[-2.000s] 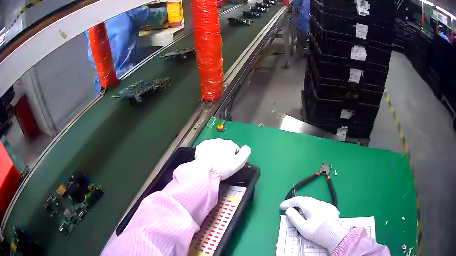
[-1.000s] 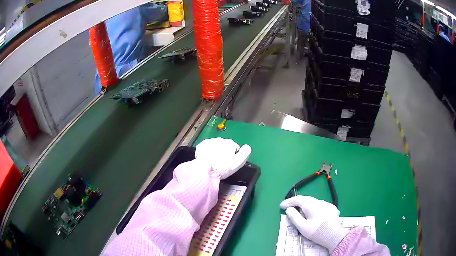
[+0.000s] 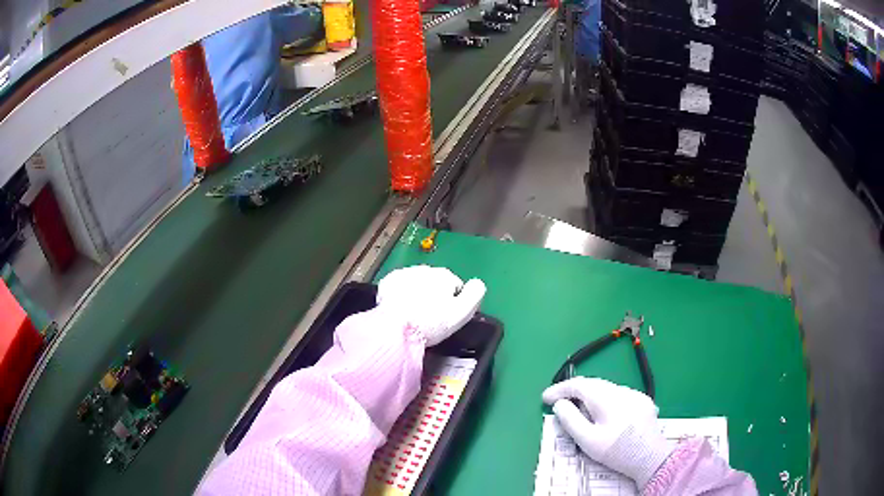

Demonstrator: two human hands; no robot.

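My left hand (image 3: 428,302), in a white glove, rests over the far part of the black tray (image 3: 491,351); its fingers curl down and their tips are hidden. A label sheet (image 3: 426,426) with rows of red marks lies in the tray. My right hand (image 3: 611,423), also white-gloved, rests on the printed form (image 3: 705,438) with fingers bent. A thin dark tip shows just above its fingers; whether the hand holds a pen is hidden. The diagonal cutters (image 3: 631,329) lie on the green mat just beyond it, handles spread towards the hand.
A conveyor belt (image 3: 291,247) runs along the left, carrying a circuit board (image 3: 133,402) near me and several farther off. Red-wrapped posts (image 3: 402,97) stand at its edges. Stacked black crates (image 3: 676,145) stand beyond the mat. A person in blue (image 3: 237,77) is across the belt.
The boards on the belt have moved slightly towards me, to the lower left. The person in blue across the belt has shifted. Both hands have stayed in place.
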